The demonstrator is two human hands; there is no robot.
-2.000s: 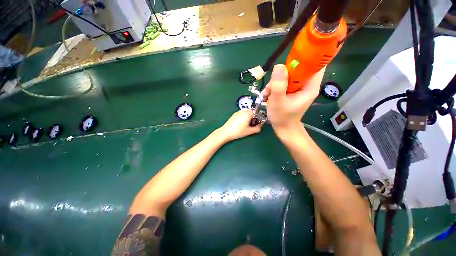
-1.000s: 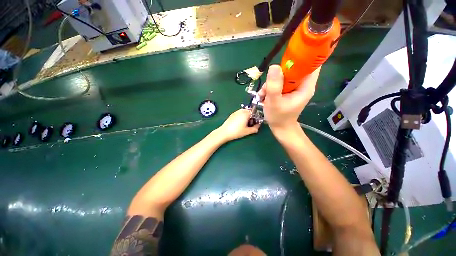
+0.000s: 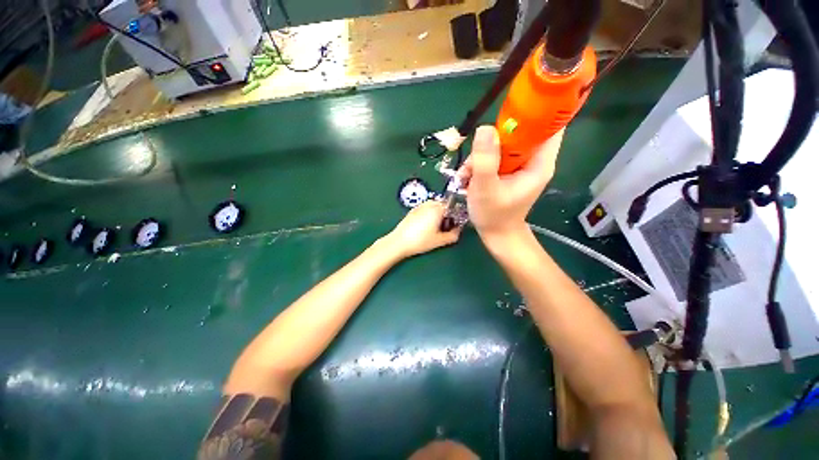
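My right hand point(image 3: 507, 184) is closed around the orange electric screwdriver point(image 3: 543, 103), which hangs upright from above with its silver nose point(image 3: 455, 190) pointing down. My left hand point(image 3: 424, 229) is at the nose, its fingers around a small dark unit point(image 3: 449, 221) under the tip; fingers and metal fittings hide most of it. A round black-and-white unit point(image 3: 414, 193) lies on the green belt point(image 3: 269, 296) just beyond my left hand. Another round unit point(image 3: 226, 216) and several more lie in a row to the left.
A white screw feeder point(image 3: 709, 225) with black cables stands at the right. A clear hose point(image 3: 597, 252) curves from it toward the tool. Tiny screws are scattered beside my right forearm. A white machine point(image 3: 193, 45) and two black cylinders point(image 3: 465, 36) stand on the shelf behind.
The round units have moved right along the belt, one now beside my left hand. The one formerly at the far right is out of sight. My hands and the tool stay nearly in place.
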